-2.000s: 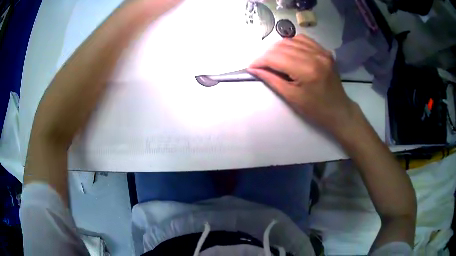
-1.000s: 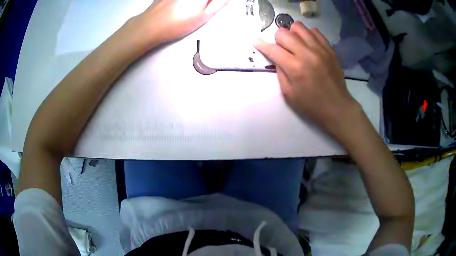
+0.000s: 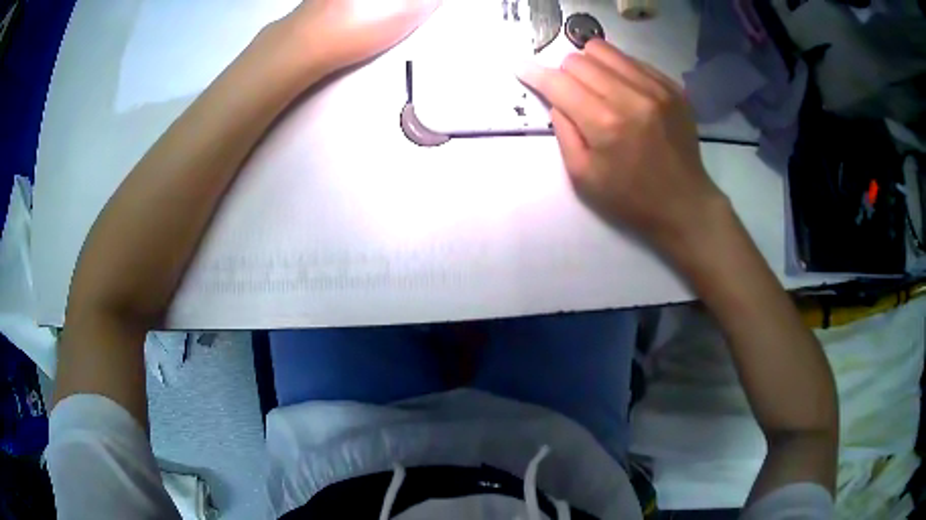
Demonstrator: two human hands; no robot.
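The pale machine bed (image 3: 477, 102) is set in the white table (image 3: 335, 234), with a dark worn outline and a pinkish corner. Glare washes out its upper part. My left hand (image 3: 371, 25) is at the top edge, left of the needle area, its fingertips lost in glare. My right hand (image 3: 630, 127) is over the bed's right side, fingers bent and thumb and index pointing left. I cannot tell whether either hand pinches white cloth. The shiny slide plate (image 3: 546, 22) and round dark disc (image 3: 584, 28) lie just above my right fingertips.
A tan knob (image 3: 637, 8) is at the top edge. Grey-purple cloth (image 3: 736, 86) lies crumpled at right, beside a black tray (image 3: 848, 208) with a red-orange mark. White to cream cloth (image 3: 690, 427) is piled below right. The table's front edge curves above my lap.
Since two seconds ago, my left hand has come down into view, and my right hand has moved slightly up and right, off the bed's lower outline. The bed's left outline now shows.
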